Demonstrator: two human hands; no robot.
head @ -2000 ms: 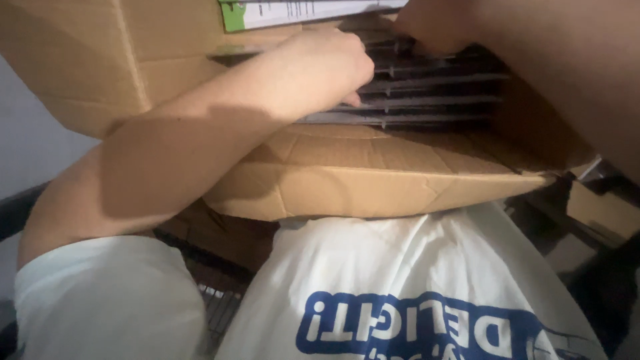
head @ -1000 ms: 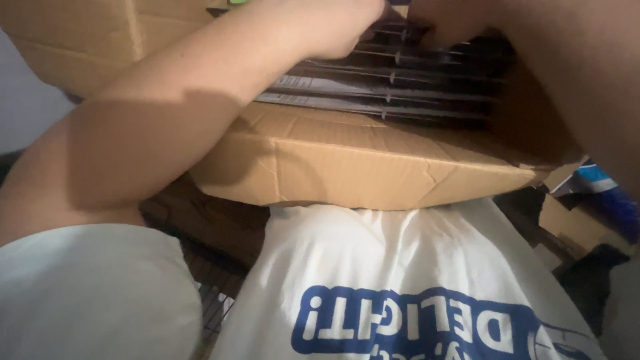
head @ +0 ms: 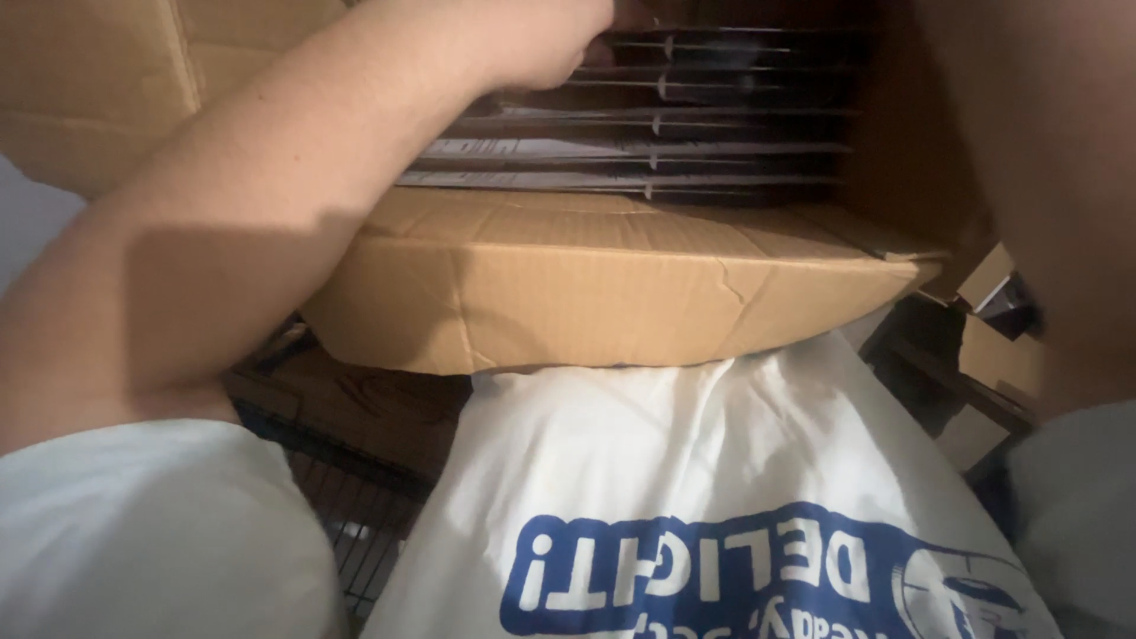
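Observation:
An open cardboard box [head: 603, 302] stands against the front of my white printed shirt. Inside it several thin, dark packages in clear plastic [head: 657, 142] stand in a row, with hang tabs along their edges. At the top of the view my left hand [head: 568, 44] reaches in over the packages. Its fingertips are partly hidden among them, so I cannot tell whether it grips one. My right forearm comes down the right edge, blurred, and the right hand is beyond the top of the view.
A black wire rack [head: 346, 515] lies below the box at the lower left. More cardboard pieces or boxes [head: 998, 355] are at the right, behind my right arm. A raised cardboard flap [head: 89, 98] rises at the upper left.
My right hand, over the packages in the earlier frames, has gone out of view at the top. The green-and-white item at the top of the box no longer shows.

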